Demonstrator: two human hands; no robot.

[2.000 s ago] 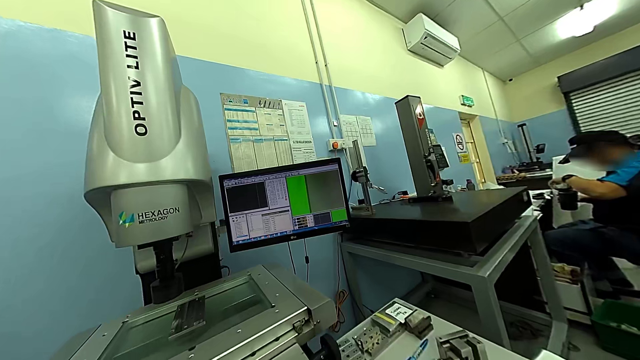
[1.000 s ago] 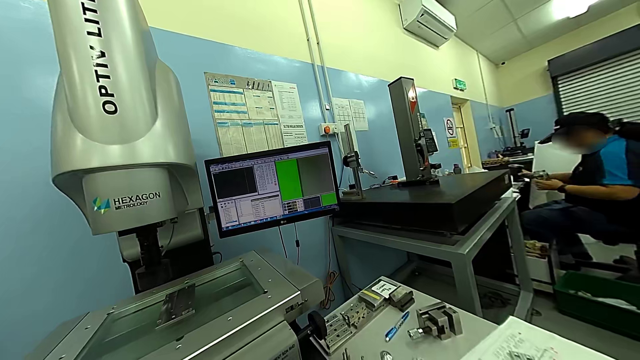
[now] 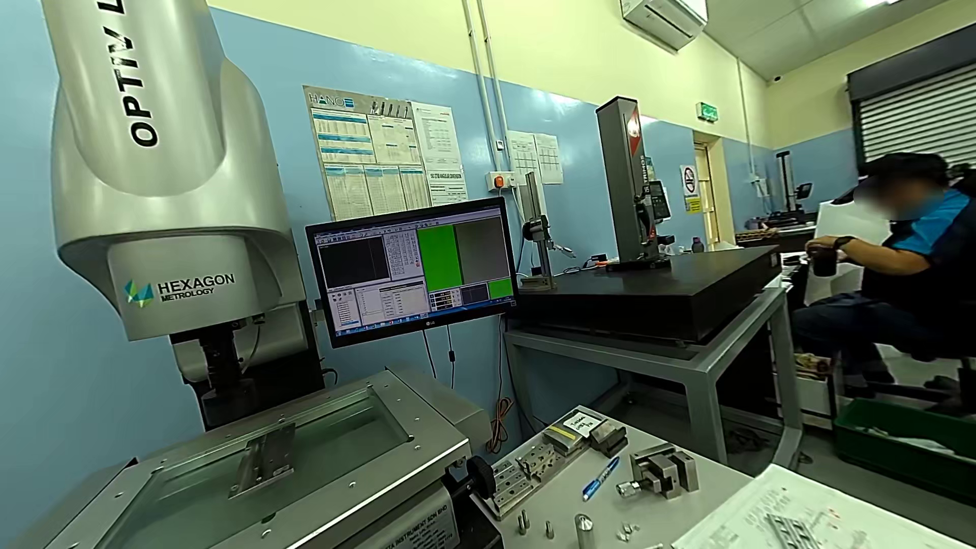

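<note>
Neither my left hand nor my right hand shows in the head view. At the left stands a Hexagon optical measuring machine [image 3: 179, 290], its lens unit [image 3: 225, 374] above the glass stage [image 3: 328, 442]. On the glass lies a flat metal part [image 3: 264, 460]. A monitor [image 3: 412, 268] behind the stage displays a green and grey camera picture beside data windows. On the side table, a small steel vise [image 3: 663, 471] sits right of a blue pen [image 3: 601, 479]. A printed drawing sheet [image 3: 839, 518] lies at the lower right with a small metal piece [image 3: 793, 531] on it.
A black knob [image 3: 480, 477] juts from the stage's right side, near metal blocks with holes [image 3: 537, 461] and small pins [image 3: 523, 521]. Beyond is a black surface plate [image 3: 648, 293] carrying a height gauge [image 3: 627, 183]. A seated person [image 3: 907, 252] works at the far right, near a green bin [image 3: 907, 450].
The view has shifted, bringing more of the side table and the drawing sheet into frame. The seated person's arms and head have moved. The metal part remains on the glass.
</note>
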